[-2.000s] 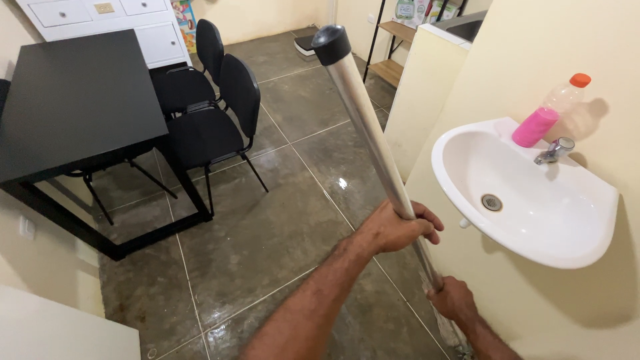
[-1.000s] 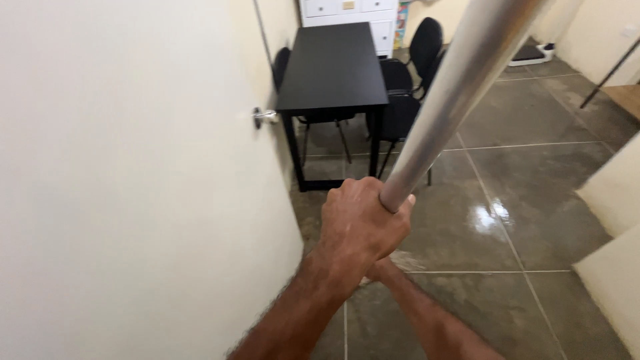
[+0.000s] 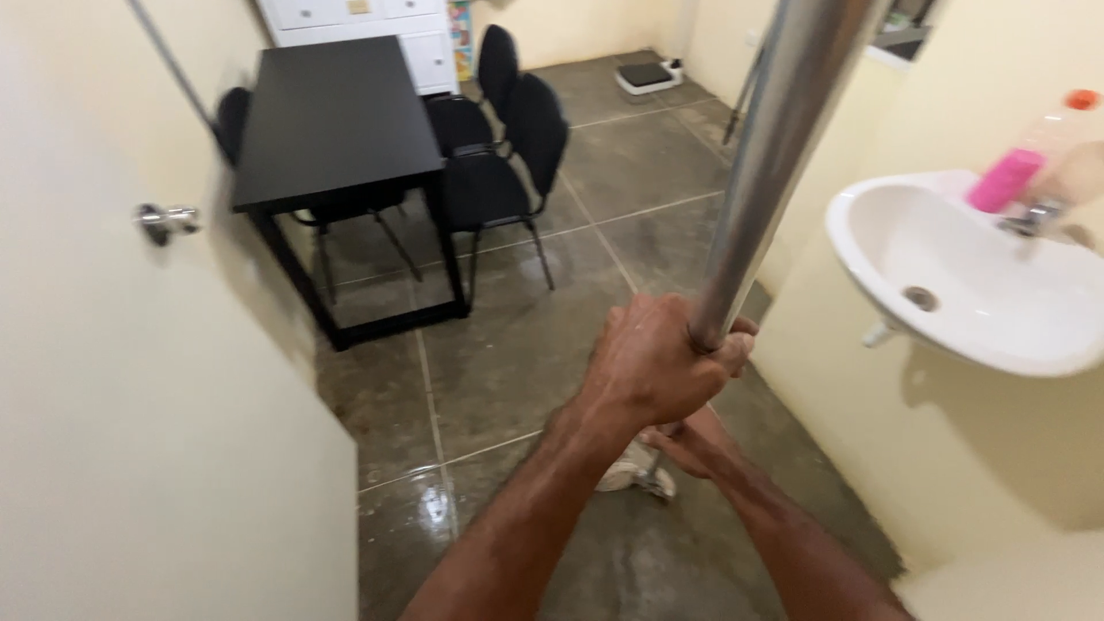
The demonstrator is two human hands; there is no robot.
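Note:
My left hand [image 3: 668, 358] is wrapped around a metal mop handle [image 3: 768, 164], which rises past the upper edge of the view. Lower on the same handle, my right hand [image 3: 694, 440] grips it, partly hidden behind my left hand and wrist. Below the hands a whitish mop head [image 3: 625, 470] rests on the grey tiled floor [image 3: 509, 388], which has wet, shiny patches. My left forearm covers part of the mop head.
A white door [image 3: 172, 414] with a metal knob [image 3: 166, 222] stands at the left. Beyond it are a black table [image 3: 345, 121] and black chairs [image 3: 487, 190]. A white washbasin [image 3: 975, 285] with a bottle [image 3: 1009, 177] juts from the right wall. A floor scale [image 3: 645, 78] lies at the back.
The view has swung left, then back right. Both hands have stayed on the handle. The mop head shows below them now, and the door stands at the left where two seconds ago only its edge showed.

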